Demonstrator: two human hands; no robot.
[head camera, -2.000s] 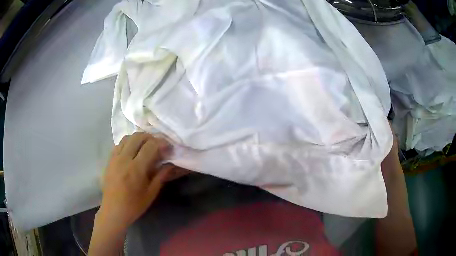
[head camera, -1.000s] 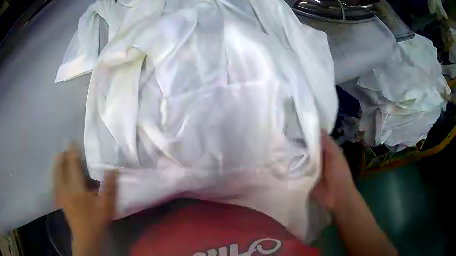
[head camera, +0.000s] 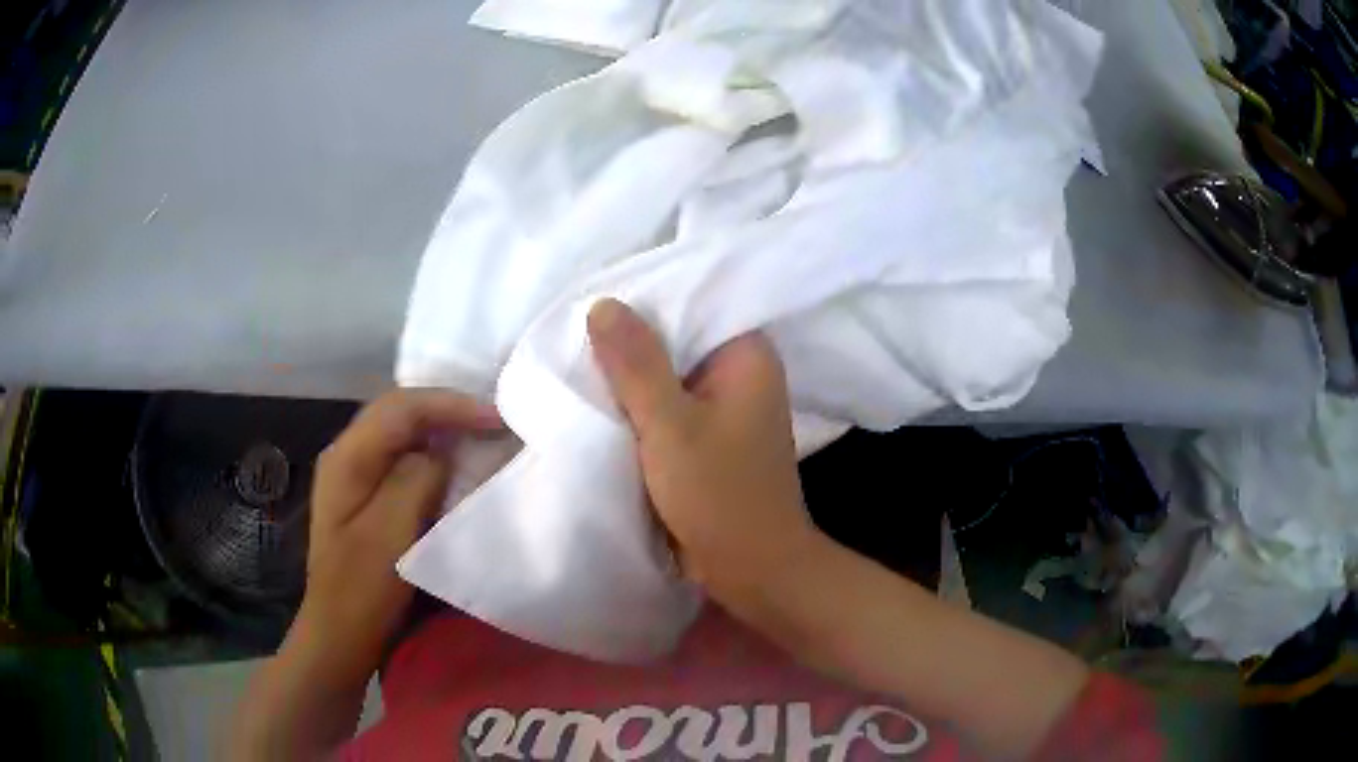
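A white garment (head camera: 894, 223) lies bunched on the grey padded ironing table (head camera: 268, 194), with its lower part hanging over the near edge. My left hand (head camera: 390, 484) pinches the garment's edge at the left, its fingertips partly hidden by cloth. My right hand (head camera: 715, 447) grips a fold of the cloth at the middle, thumb on top. A pointed white flap of the garment hangs between and below my hands.
A dark, shiny steam iron (head camera: 1239, 223) rests at the table's right end. A heap of crumpled white pieces (head camera: 1266, 543) lies lower right, below table level. A round dark fan-like grille (head camera: 246, 484) shows under the table's near edge at left.
The view has turned, and the iron now shows fully at right. My hands have come closer together, and the garment's lower edge, earlier spread between them, is now gathered and folded.
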